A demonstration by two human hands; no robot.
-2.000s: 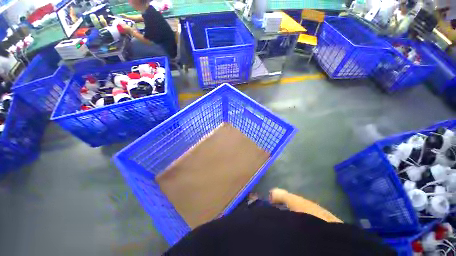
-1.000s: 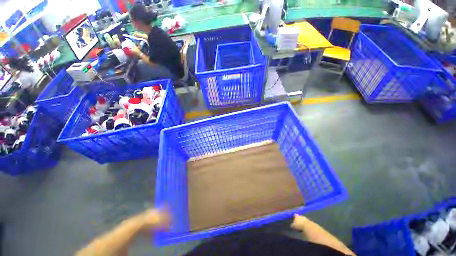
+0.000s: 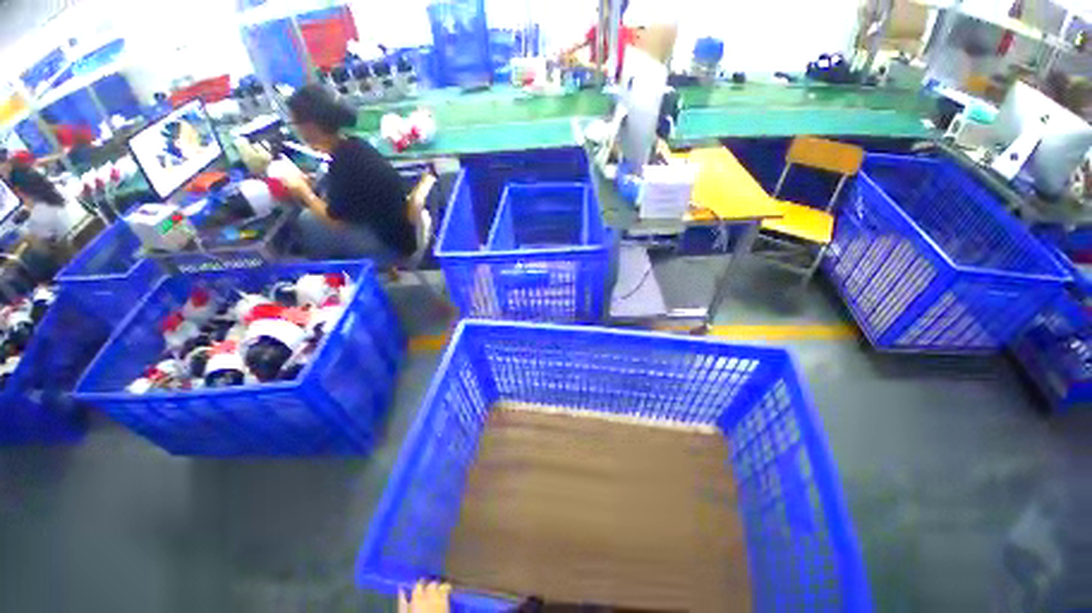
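A large blue turnover crate (image 3: 623,341) stands right in front of me, with no units in it. A flat brown cardboard liner (image 3: 599,503) covers its bottom. My left hand (image 3: 425,596) is at the bottom edge of the picture, with its fingers over the crate's near rim at the left corner. Only the fingers show. My right hand is not in view. The crate's near right corner is cut off by the picture's edge.
A blue crate of red-capped camera units (image 3: 270,341) stands at the left. Another blue crate (image 3: 521,258) holding a smaller one stands beyond. A yellow worktable (image 3: 730,186), a yellow chair (image 3: 814,222) and a large crate (image 3: 946,269) are at the right. A seated person (image 3: 359,186) works back left.
The empty crate has turned square to me and sits lower in the picture. My right hand has left the view. The crate of white units at the right is out of view.
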